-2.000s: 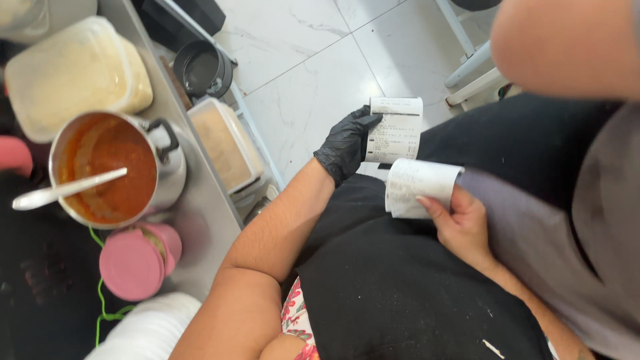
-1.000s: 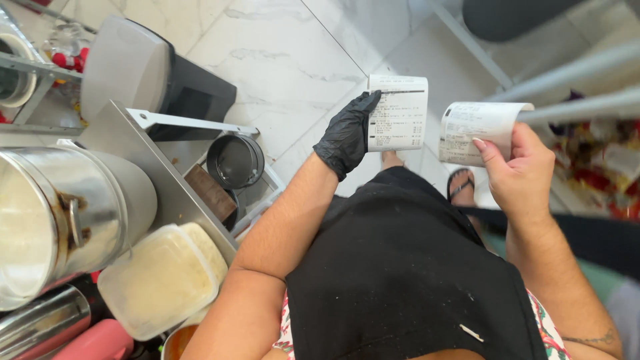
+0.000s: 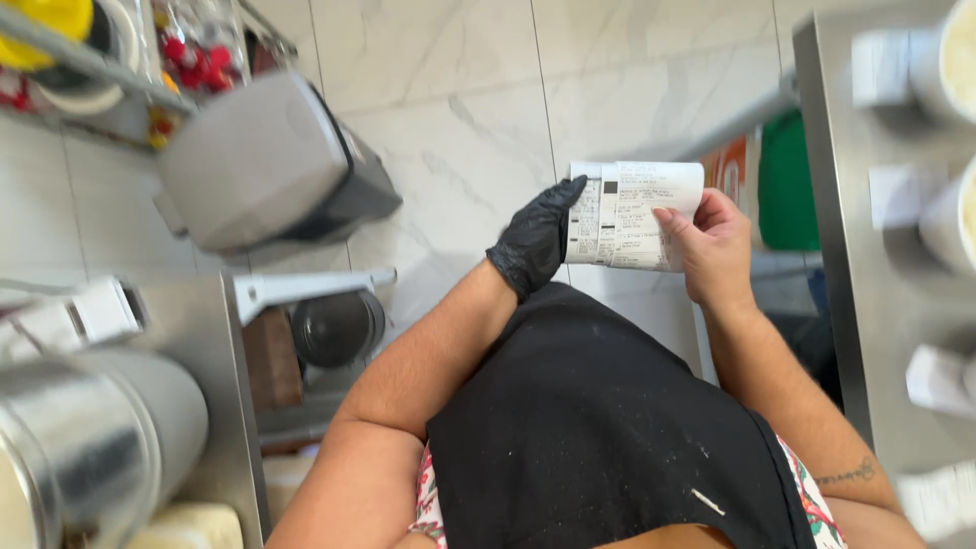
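Note:
My left hand (image 3: 537, 236), in a black disposable glove, grips a printed paper receipt (image 3: 585, 221) by its left side, thumb on top. My bare right hand (image 3: 713, 248) holds further printed receipts (image 3: 648, 191), its thumb on their face and its fingers behind. The right-hand papers overlap the right part of the left-hand one. Both hands are in front of a black apron (image 3: 579, 404), above the tiled floor. The small print bears writing. How many slips lie in the stack cannot be told.
At left stand a grey lidded bin (image 3: 252, 160), a steel table (image 3: 191, 328) with a large metal pot (image 3: 99, 435), and a black round pan (image 3: 339, 328) below. At right, a steel counter (image 3: 831, 229) bears white containers (image 3: 949, 213) and paper slips (image 3: 942, 496). A rack is at upper left.
My hands have come together; a second ago the papers were held apart, and now they overlap. The view has turned and moved, bringing the right-hand counter into sight.

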